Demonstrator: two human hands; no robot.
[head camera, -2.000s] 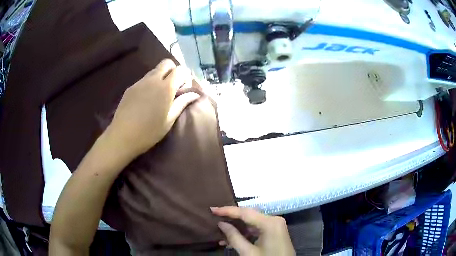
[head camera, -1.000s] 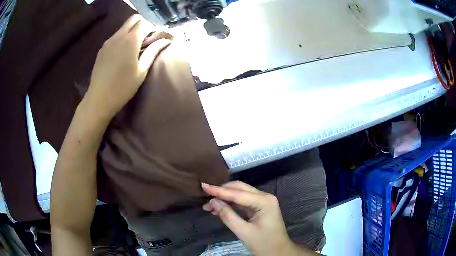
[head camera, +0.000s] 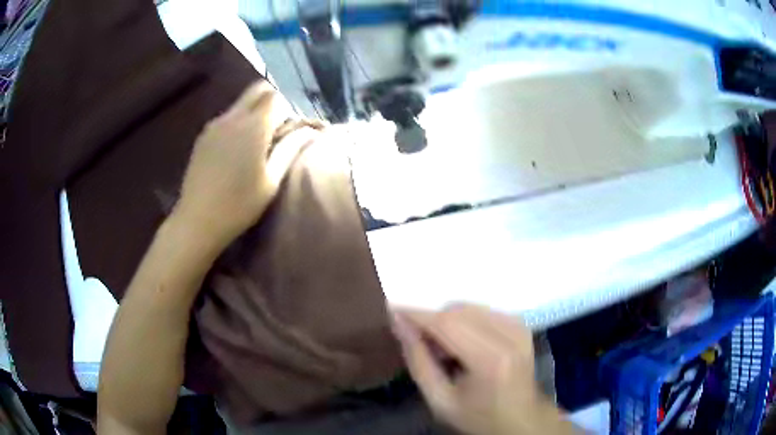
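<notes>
A large dark brown garment panel (head camera: 94, 102) is spread on the left of the table, with a lighter-looking brown cloth piece (head camera: 315, 255) over it that hangs past the front edge. My left hand (head camera: 234, 161) rests on the cloth beside the needle area, with its thumb and fingers gathering a fold. My right hand (head camera: 468, 357), blurred, pinches the cloth's right edge near the table's front edge. The white sewing machine (head camera: 553, 42) with a blue stripe stands behind. Bright glare hides the needle and presser foot.
A blue plastic crate (head camera: 630, 374) holding mixed items is at the lower right, below the table. Red and orange wires (head camera: 750, 183) hang at the table's right end. The pale machine bed (head camera: 562, 136) lies right of the cloth. My lap is under the front edge.
The view dipped, then rose again. My right hand has moved up and right along the cloth's edge since a second ago. My left hand stays on the cloth by the needle area.
</notes>
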